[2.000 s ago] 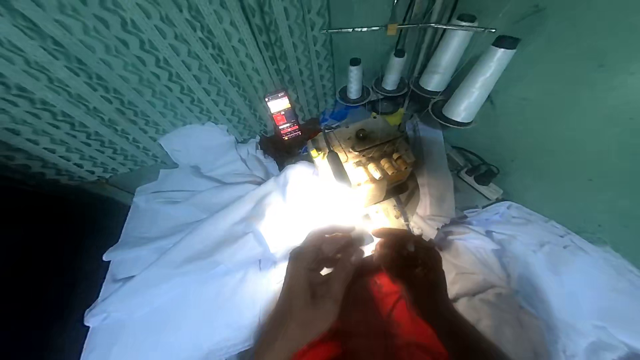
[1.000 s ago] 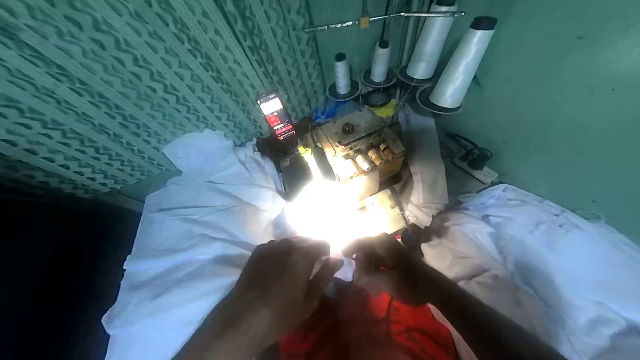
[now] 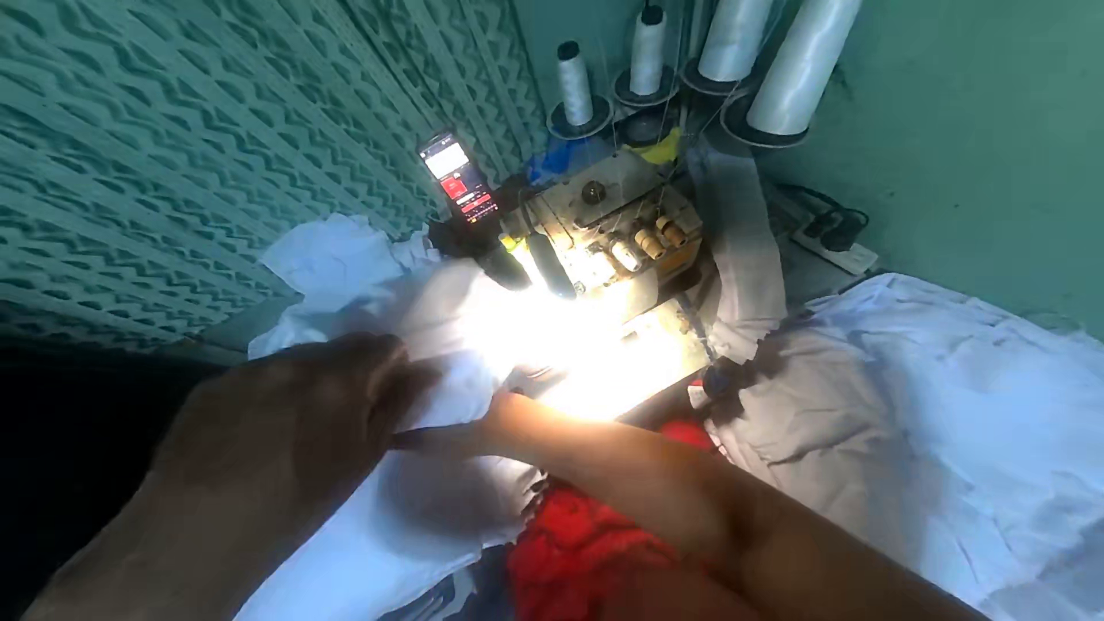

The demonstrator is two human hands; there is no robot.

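Note:
An overlock sewing machine [image 3: 638, 224] stands in the middle, its work area washed out by a bright lamp. White fabric [image 3: 457, 388] lies to its left and runs down towards the person's lap. My left hand [image 3: 379, 379] is over this fabric, dark and blurred, its fingers mostly hidden. My right hand [image 3: 509, 418] reaches left across the front of the machine and touches the white fabric near my left hand; its grip is not clear in the glare.
Thread cones [image 3: 798, 69] stand on a rack behind the machine. A lit phone [image 3: 459, 177] leans at the back left, by a patterned curtain [image 3: 259, 129]. More white cloth [image 3: 983, 388] and beige cloth [image 3: 802, 414] lie at right, near a power strip [image 3: 837, 241]. Red cloth [image 3: 586, 535] is below.
Both hands have moved left from in front of the machine, over the white fabric. The right forearm now crosses the machine's front edge. The view has shifted closer.

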